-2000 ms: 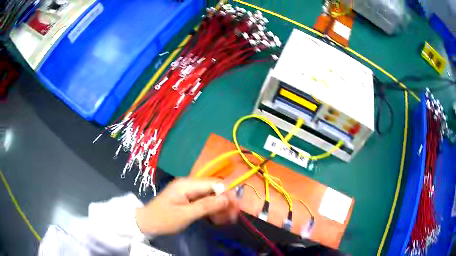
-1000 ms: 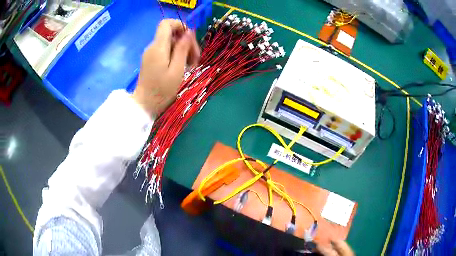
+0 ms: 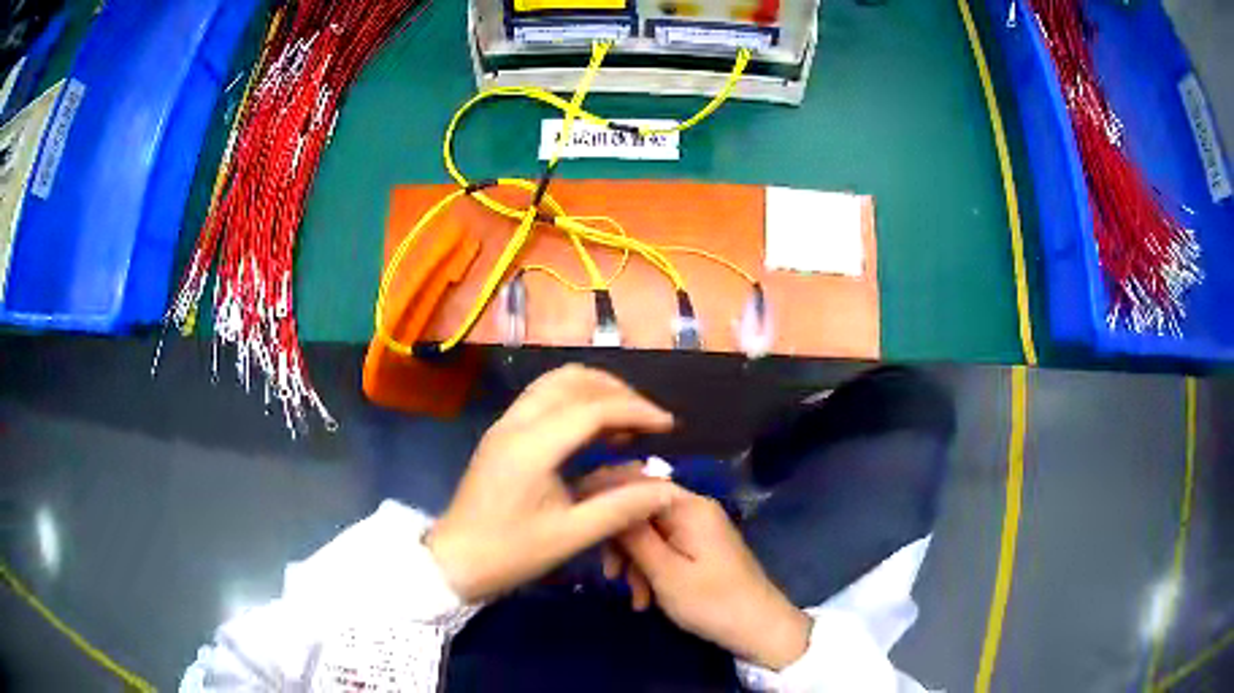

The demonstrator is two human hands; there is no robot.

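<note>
My left hand (image 3: 521, 481) and my right hand (image 3: 711, 569) are together over my lap, just below the bench edge. A small white connector housing (image 3: 658, 468) shows between them, at the fingertips. The harness wires are hidden by the hands, so I cannot tell which hand grips it. The orange test fixture board (image 3: 650, 217) lies at the bench edge above the hands. Test sockets (image 3: 688, 329) stand in a row along its front edge, on yellow test leads (image 3: 521, 230). The orange clamp or holder (image 3: 422, 372) sticks out over the edge at the board's left end.
A red harness pile (image 3: 278, 176) lies left on the green mat (image 3: 934, 163), tips over the edge. Blue bins stand left (image 3: 122, 176) and right (image 3: 1069, 291), the right holding a red bundle (image 3: 1116, 190). The tester (image 3: 650, 68) is at the back, behind a label (image 3: 609, 140).
My left hand has come back from the harness pile to my lap. My right hand has moved from the board's right end to meet it. The view has turned and shifted down.
</note>
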